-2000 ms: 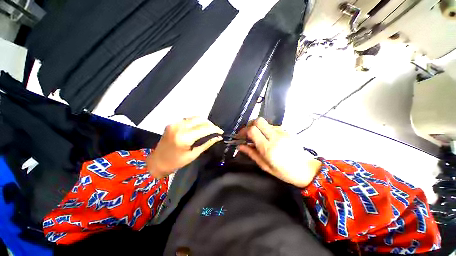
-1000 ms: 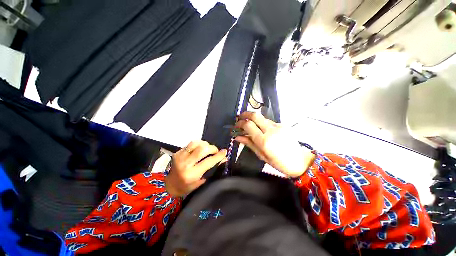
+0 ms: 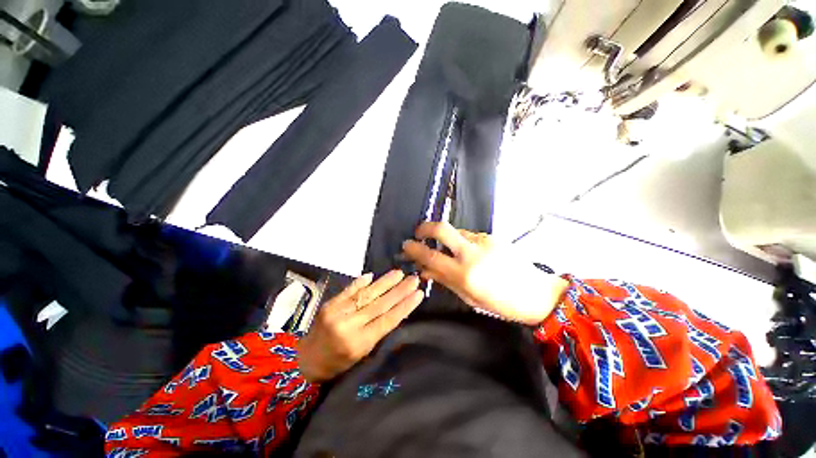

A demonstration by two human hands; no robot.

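Observation:
The black fabric panel runs from the table's back edge down to my lap, its rounded end at the top. A silvery zipper lies along it, with a narrow gap in the fabric on its right. My right hand is on the zipper's lower part, fingers bent; a small dark thing shows at its fingertips, too hidden to name. My left hand lies flat with fingers together, its fingertips on the panel's near end, just below the right fingertips.
A fanned pile of black cut strips lies at the left, with a single strip beside it. The cream sewing machine stands at the right. A blue thing is at lower left. A glossy black heap is at far right.
My hands were close together at the zipper; the left has moved down and flattened its fingers. The panel has shifted toward my lap and straightened, and its rounded far end now shows.

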